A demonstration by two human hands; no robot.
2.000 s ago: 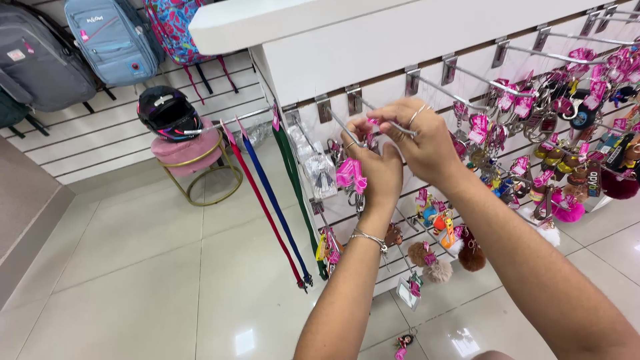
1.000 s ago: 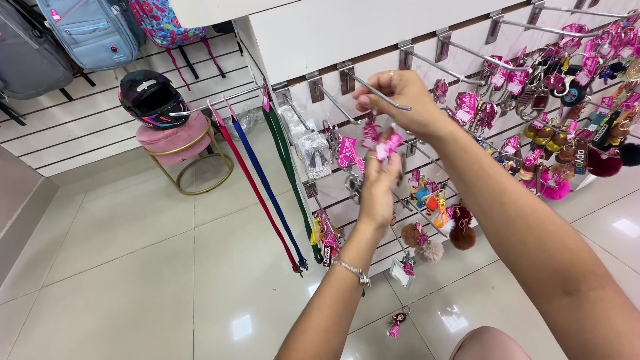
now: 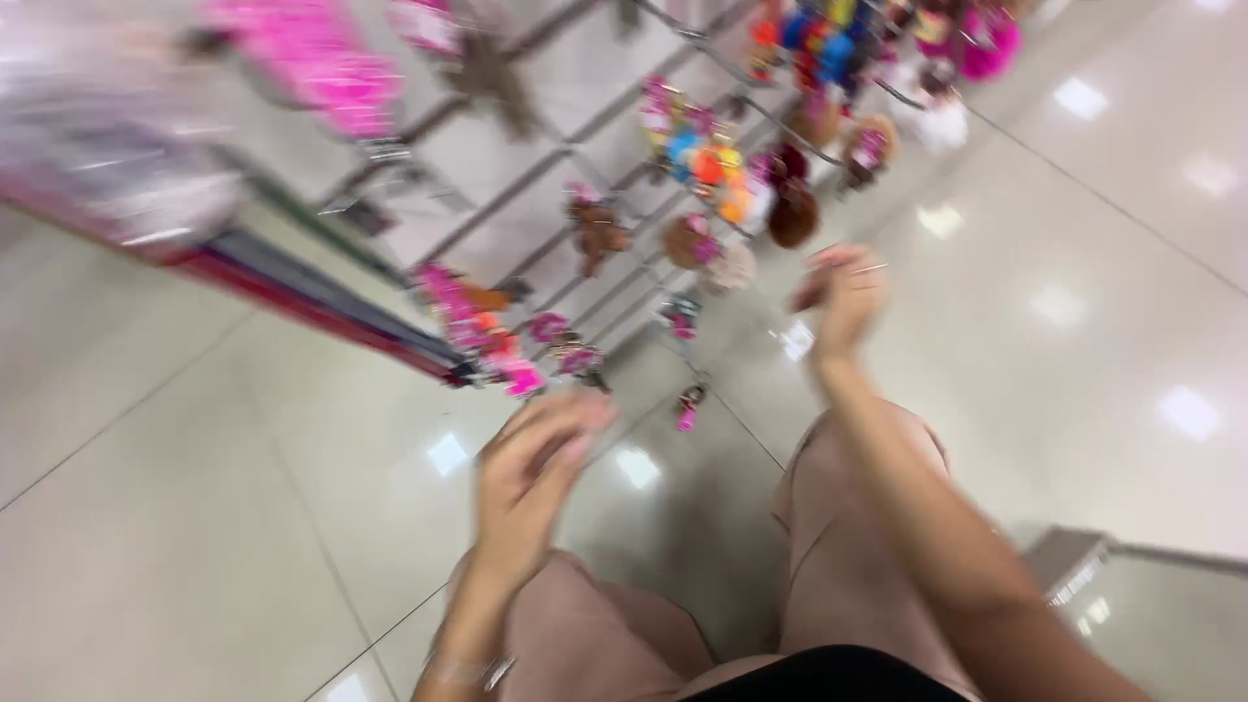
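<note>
My left hand (image 3: 536, 468) is blurred, with its fingers loosely curled, just below a cluster of pink-tagged keychains (image 3: 483, 331); whether it touches or holds anything cannot be told. My right hand (image 3: 843, 292) is raised to the right of the pompom keychains (image 3: 707, 255), fingers bent, and nothing shows in it. A small figure keychain with a pink tag (image 3: 688, 408) hangs low between the hands. Colourful keychains (image 3: 712, 161) hang on hooks above.
Lanyards (image 3: 322, 302) and clear plastic packets (image 3: 107, 127) hang at the left from the slatted wall panel (image 3: 546, 185). A grey-edged object (image 3: 1072, 561) stands on the tiled floor at lower right. My knees are below the display.
My hands have come away from the upper hook and are now lower and apart. The pink-tagged items at my left hand no longer plainly show in it. The view has tilted down strongly.
</note>
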